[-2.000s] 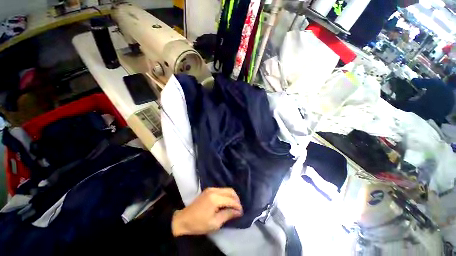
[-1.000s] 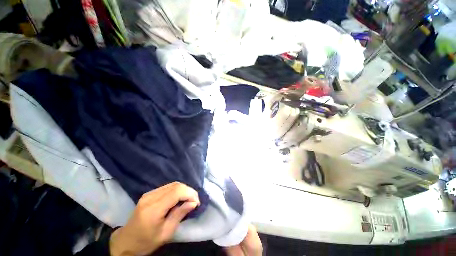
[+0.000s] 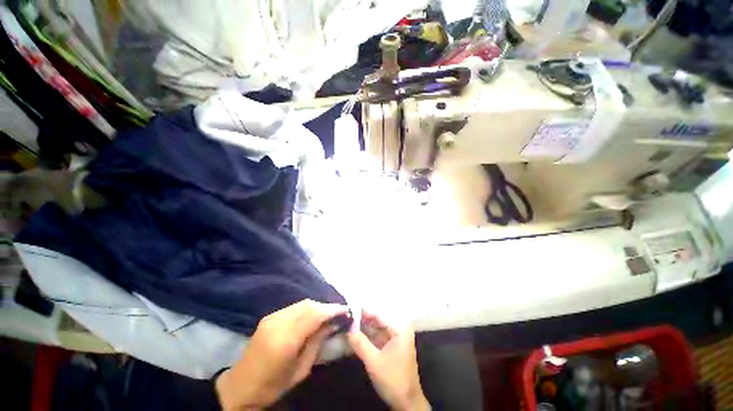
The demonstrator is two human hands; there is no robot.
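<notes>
The navy garment (image 3: 201, 217) with pale grey panels (image 3: 104, 325) lies heaped on the table left of the needle area. My left hand (image 3: 289, 349) pinches a small folded edge of the garment near the table's front edge. My right hand (image 3: 390, 357) holds the same small end between thumb and fingertips, close beside my left fingertips. The sewing machine (image 3: 498, 120) stands right of and behind the hands. Lamp glare hides the needle and presser foot.
Black-handled scissors (image 3: 508, 201) lie on the bed under the machine arm. A control panel (image 3: 671, 250) is at the right. A red crate (image 3: 526, 377) with things in it stands below at the front right. White cloth (image 3: 209, 48) is heaped behind.
The view has swung right to the machine. My right hand has come up from the lower edge and now meets my left hand at the small garment end.
</notes>
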